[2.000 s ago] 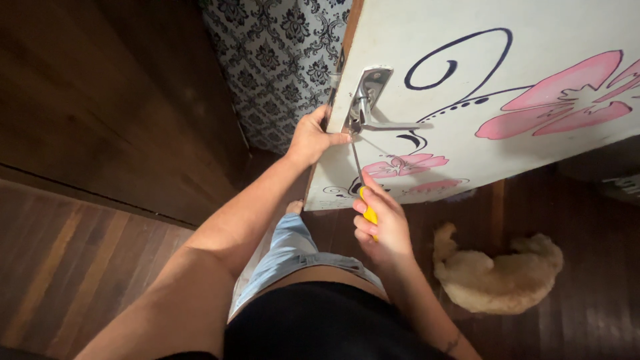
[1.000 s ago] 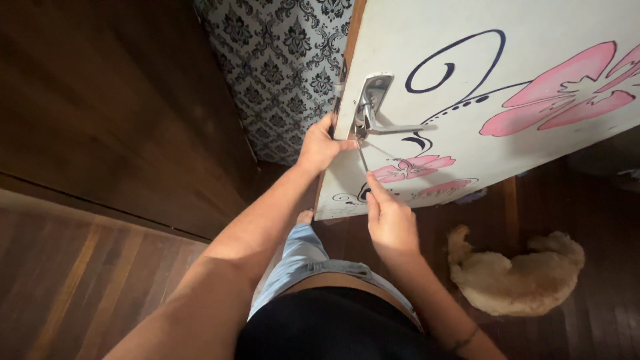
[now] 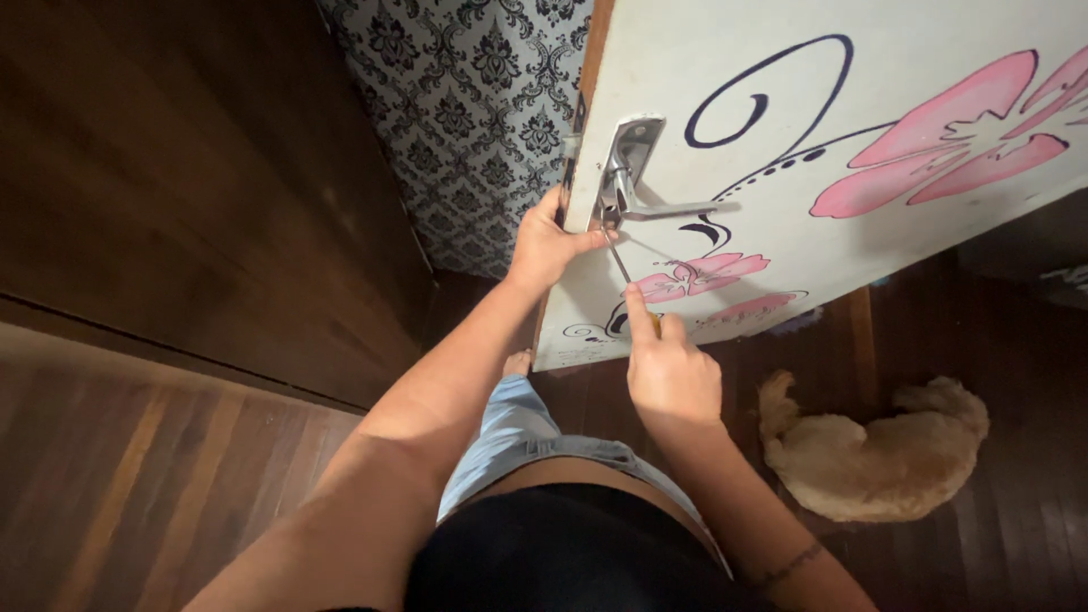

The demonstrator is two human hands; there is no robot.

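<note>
A white door (image 3: 765, 255) painted with pink flowers carries a metal handle plate (image 3: 637, 140) with a lever handle (image 3: 680, 210). My left hand (image 3: 548, 242) grips the door's edge, its thumb on the lower end of the plate and its fingers partly hidden behind the edge. My right hand (image 3: 671, 365) is closed around a screwdriver, of which a bit of yellow handle shows; its index finger lies along the thin metal shaft (image 3: 619, 259). The shaft's tip meets the lower end of the plate, beside my left thumb. A latch shows on the door's edge.
A light-brown furry dog (image 3: 875, 463) lies curled on the dark wooden floor (image 3: 595, 408) at the right. Dark wooden furniture or a panel (image 3: 195, 187) stands at the left. Behind the door's edge is a wall with black-and-white damask pattern (image 3: 476, 127). My bare foot is by the door's bottom.
My right hand has turned on the screwdriver: two seconds ago much of the yellow handle showed, now the hand covers most of it. My left hand has stayed at the door's edge.
</note>
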